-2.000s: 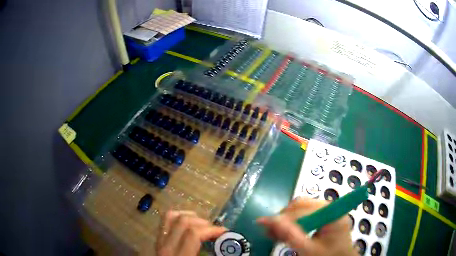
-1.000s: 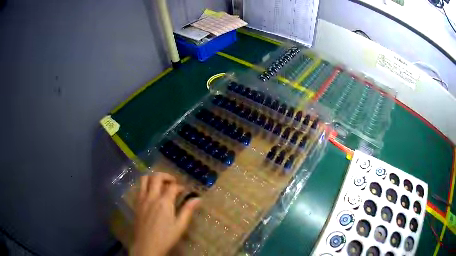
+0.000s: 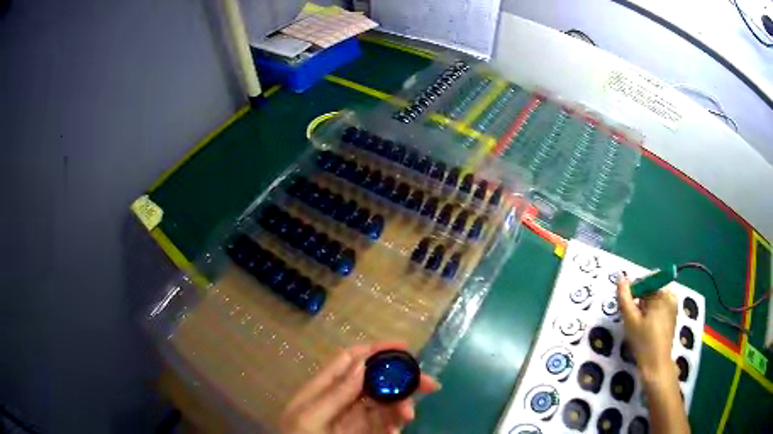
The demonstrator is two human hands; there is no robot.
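Note:
My left hand (image 3: 343,398) holds one speaker driver (image 3: 392,375) at the bottom centre, its glossy dark blue face up. My right hand (image 3: 651,326) is over the white foam tray (image 3: 555,322) and grips the green probe pen (image 3: 653,281); its fingertips are at a filled hole in the upper part. Pale-ringed units fill the tray's left column; many other holes are dark. The clear blister tray (image 3: 373,297) lies left, with rows of dark units on edge and brown cardboard under it. What the pen tip touches is hidden.
Rear blister trays (image 3: 551,153) lie behind on the green mat. A blue bin (image 3: 309,66) with papers stands back left beside a cream pipe (image 3: 241,51). A dark red lead (image 3: 720,288) runs right from the pen. A paper sheet (image 3: 441,21) leans at the back.
The single unit low in the blister tray is gone from there and my left hand now holds one. My right hand, out of view one second ago, is back over the foam tray with the pen.

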